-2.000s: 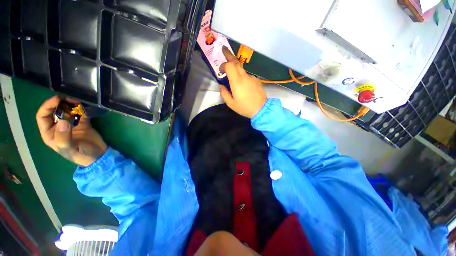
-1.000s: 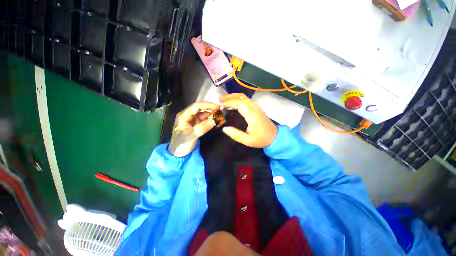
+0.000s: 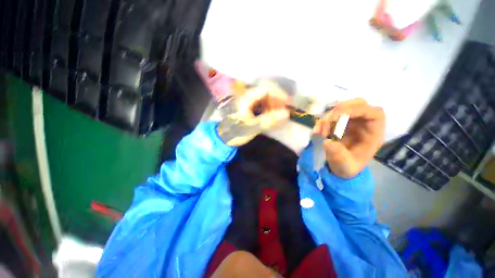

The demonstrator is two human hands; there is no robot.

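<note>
A small electrical component [image 3: 341, 126] with a white face and a dark, gold-tinged edge is between the fingertips of my right hand [image 3: 355, 136], over the machine's front edge. My left hand [image 3: 255, 114] is at the machine's near left corner, blurred, with fingers curled around a dark spot. I cannot tell whether it holds anything. A thin dark and gold shape shows between the hands, too blurred to name. The pink card [image 3: 217, 82] is partly hidden behind my left hand.
The white machine top [image 3: 282, 43] lies ahead, with a pink-and-brown holder [image 3: 399, 32] on its far side. A black blister tray [image 3: 92, 70] is at left, another [image 3: 434, 141] at right. A red pen [image 3: 106, 210] lies on the green surface [image 3: 81, 157]. A white fan [image 3: 78, 258] is lower left.
Both hands have moved from in front of my chest towards the machine and apart, my right hand further right. The component's white face now shows. The view has shifted and blurred.
</note>
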